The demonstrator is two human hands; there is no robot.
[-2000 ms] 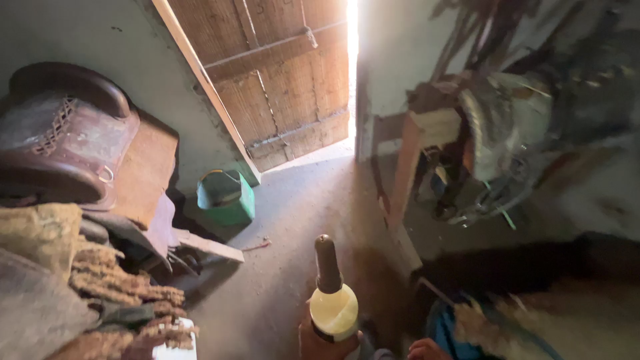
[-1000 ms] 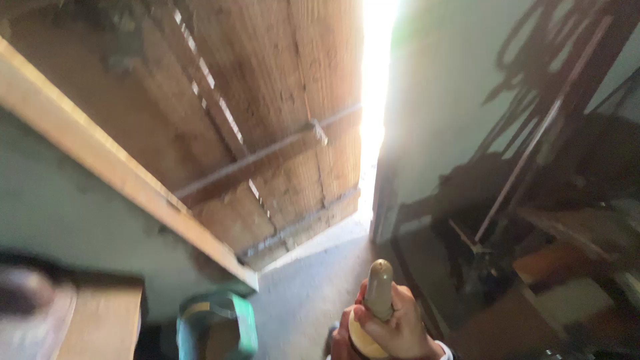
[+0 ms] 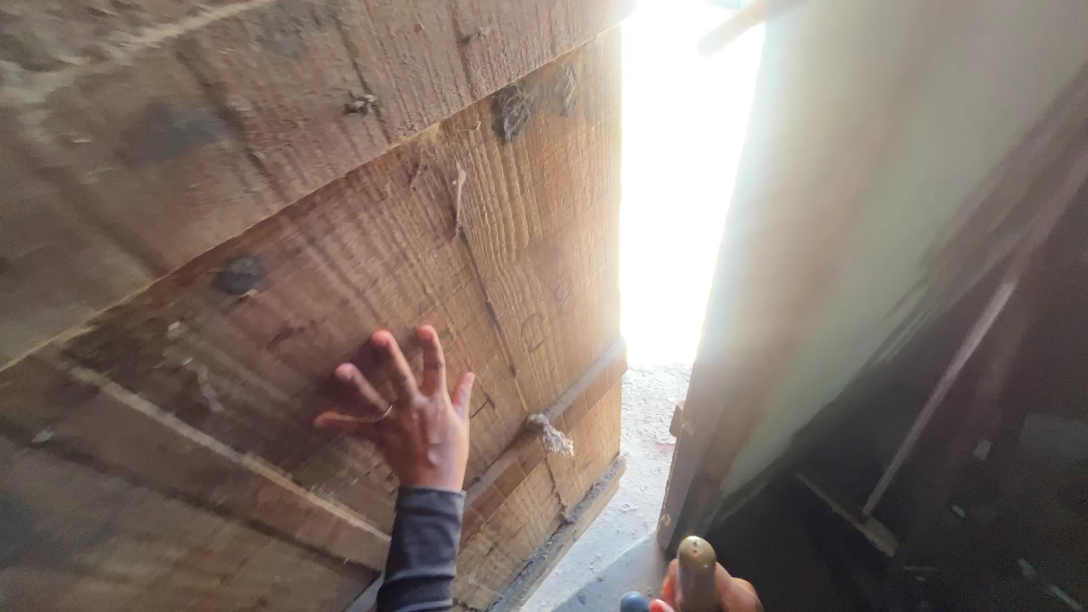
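Observation:
My left hand (image 3: 416, 416) is spread with its fingers apart over the planks of a wooden door (image 3: 510, 280), at or very close to the surface. It holds nothing, and a dark sleeve covers the wrist. At the bottom edge, my right hand (image 3: 735, 592) is wrapped round a bottle, of which only the capped neck (image 3: 697, 565) shows; the body is out of view. The door stands ajar, with bright light in the gap at its right edge. A frayed rope knot (image 3: 552, 433) sticks out from a cross batten.
Right of the gap stands the door jamb (image 3: 693, 459), with a pale wall (image 3: 858, 280) beyond it. A long thin pole (image 3: 943, 395) leans in the dark corner at the right. Pale ground (image 3: 650, 442) shows through the doorway.
The view has come much closer to the door. My left hand has risen to the door with fingers spread. The bottle is still in my right hand, now low in view.

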